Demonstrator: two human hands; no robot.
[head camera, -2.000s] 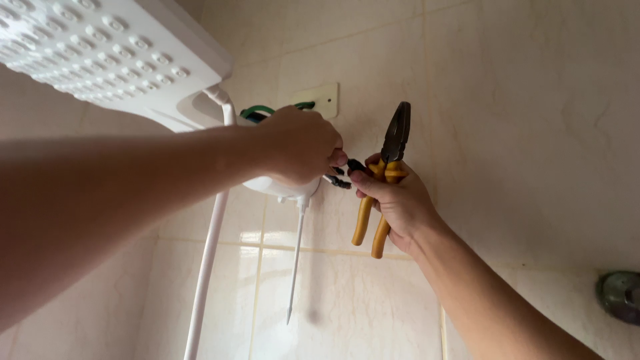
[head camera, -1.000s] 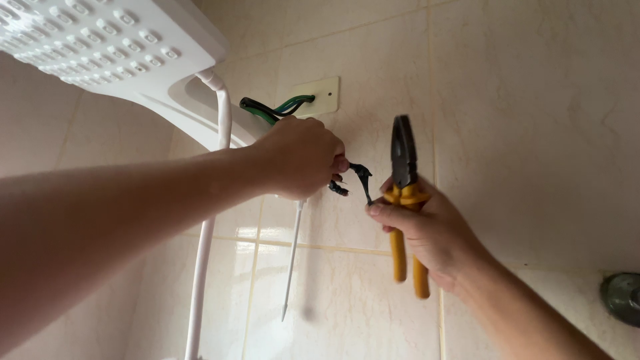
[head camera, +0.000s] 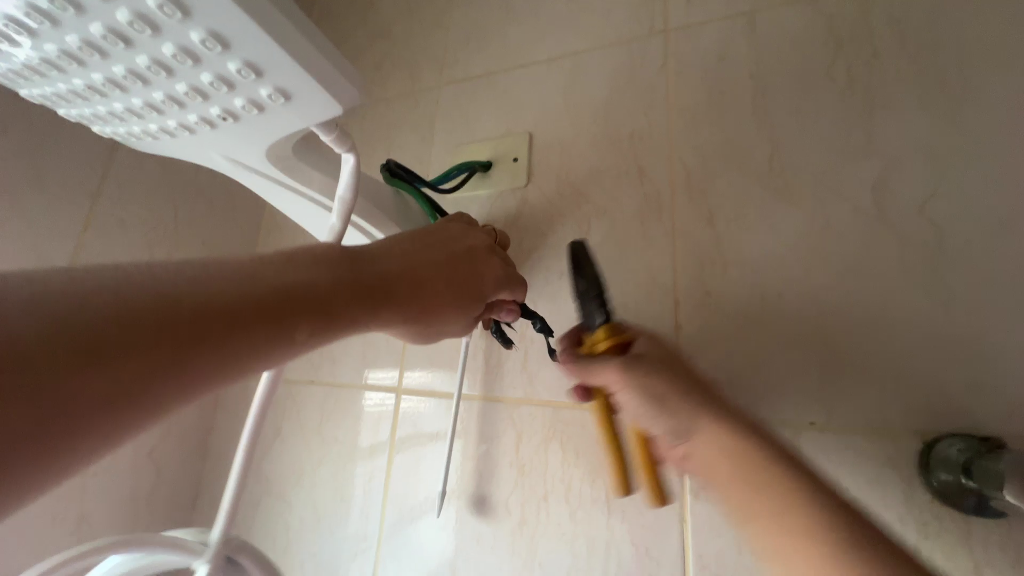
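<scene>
My left hand (head camera: 448, 280) is closed around electrical wires below the wall plate, and black taped wire ends (head camera: 538, 322) stick out past its fingers. Green and black wires (head camera: 416, 182) run from a hole in the cream wall plate (head camera: 508, 164) down into that hand. My right hand (head camera: 632, 380) holds combination pliers (head camera: 596, 320) with yellow handles, dark jaws pointing up. Its thumb and index finger pinch the loose end of a black strip, probably tape, hanging from one wire. The right hand and pliers are somewhat blurred.
A white electric shower head (head camera: 240, 104) fills the upper left, with a white hose (head camera: 252, 440) running down beside it. A thin white rod (head camera: 454, 424) hangs below my left hand. A dark round fitting (head camera: 964, 474) is on the tiled wall at right.
My right hand has moved away from my left hand, with the pliers still in it. A black strip now spans between the hands. The left hand keeps its hold on the wires.
</scene>
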